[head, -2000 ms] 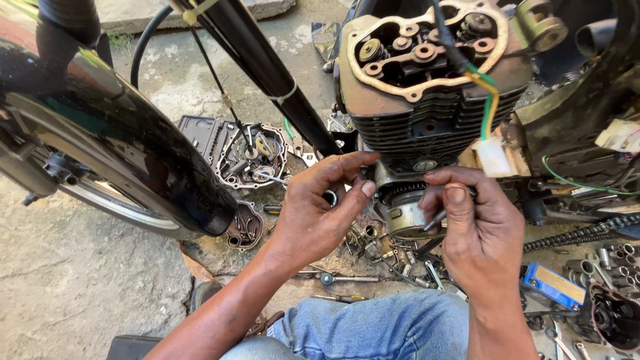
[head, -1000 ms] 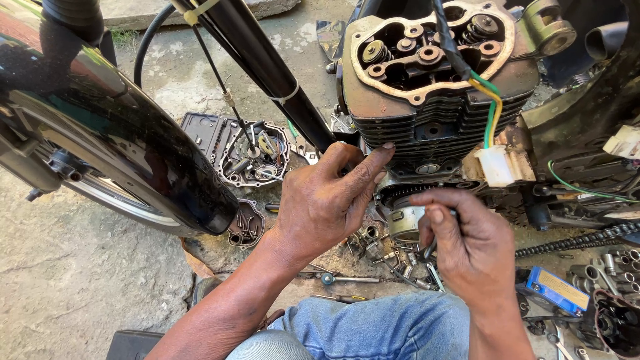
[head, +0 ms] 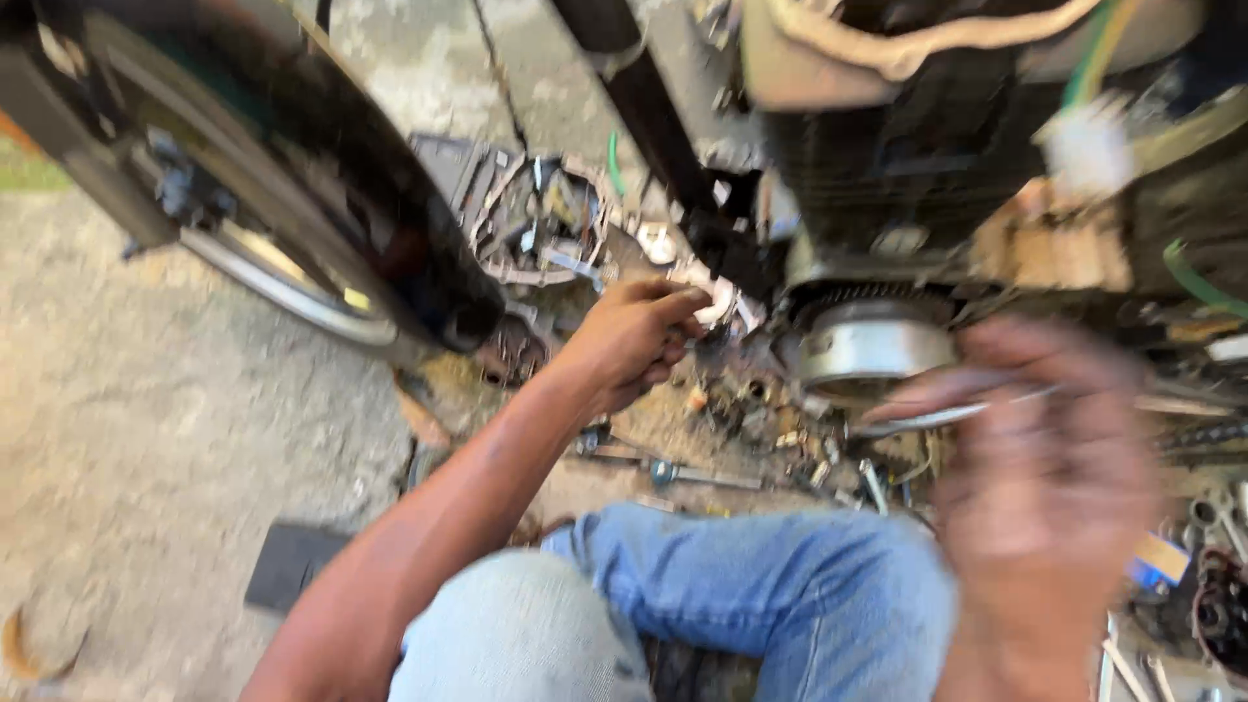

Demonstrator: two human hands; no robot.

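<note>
My right hand (head: 1043,439), blurred by motion, holds a slim metal tool (head: 941,417) just in front of a silver round rotor (head: 873,346) low on the motorcycle engine. A toothed ring shows behind that rotor. Left of the engine, my left hand (head: 639,336) hangs over the parts on the ground with its fingers curled; whether anything is between them cannot be told. Above the rotor stands the dark finned cylinder (head: 877,185), with a pale gasket (head: 916,49) along its upper edge. A white connector (head: 1084,151) on green and yellow wires hangs at its right.
The front wheel and black fender (head: 322,175) stand at left. An opened engine cover (head: 541,219) lies on the concrete beside a black fork tube (head: 639,97). Small bolts and a metal rod (head: 712,478) lie before my knees. Wrenches (head: 1214,517) and a blue box (head: 1158,564) are at right.
My left hand has come away from the engine, to the left. My right hand has drawn back from the rotor, the metal tool in it. The view has shifted and come closer.
</note>
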